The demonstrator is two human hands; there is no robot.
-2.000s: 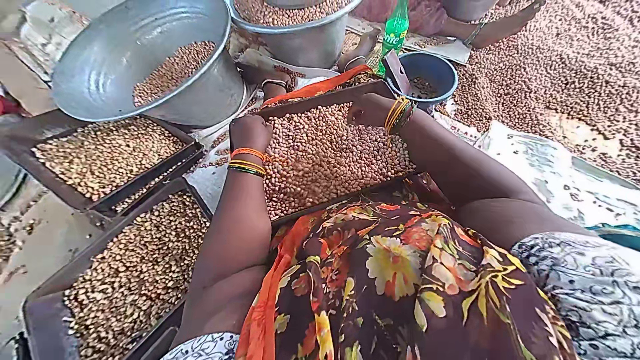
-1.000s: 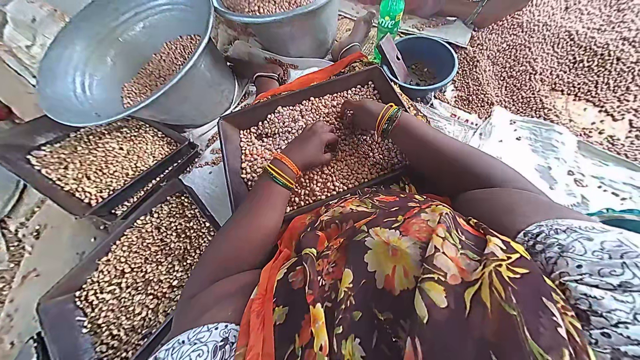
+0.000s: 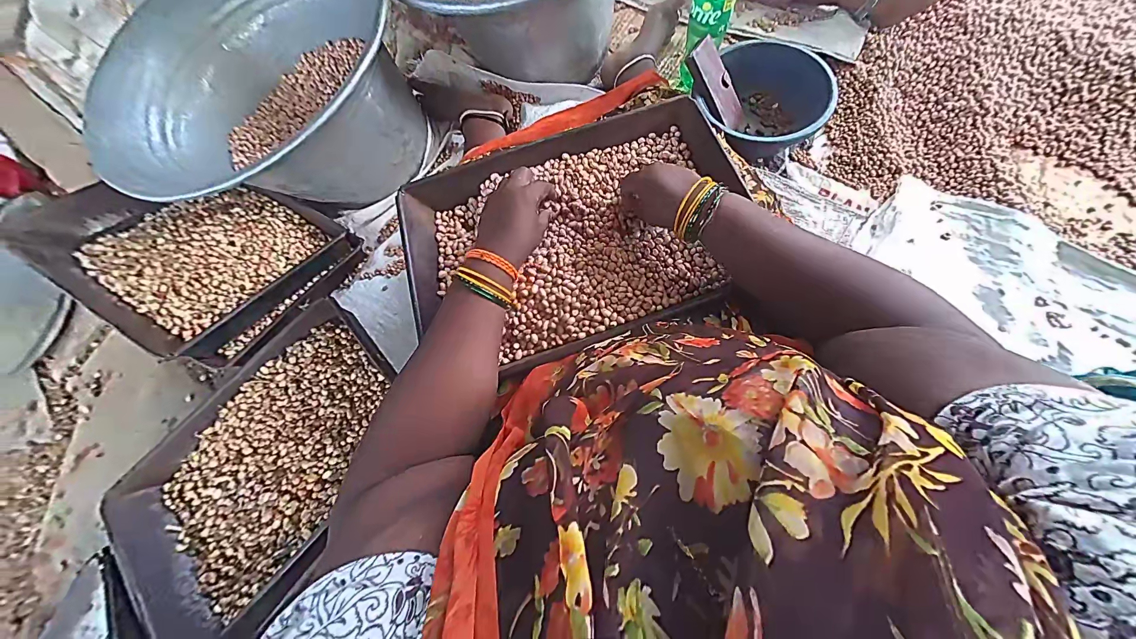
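A dark rectangular tray [image 3: 413, 257] rests at my lap, filled with small tan and pinkish nuts or seeds [image 3: 586, 284]. Over the tray's left part, my left hand [image 3: 517, 213] touches the nuts, its fingers bent toward the middle; whether it pinches any is hidden. My right hand [image 3: 657, 195] lies at the upper right of the same tray, its fingertips curled down among the nuts and partly out of sight. Both wrists carry orange, yellow and green bangles.
Two more dark trays of nuts, one upper [image 3: 98, 275] and one lower [image 3: 142, 524], lie at left. Behind are a large metal basin [image 3: 364, 133], another metal vessel [image 3: 541, 40], a blue bowl [image 3: 825, 93] and a green bottle [image 3: 706, 27]. Loose nuts [image 3: 967, 98] spread at right.
Two seconds ago my left hand was at the tray's upper left rim; it then reached into the middle of the nuts and now sits a little further left and up. My right hand stays at the upper right.
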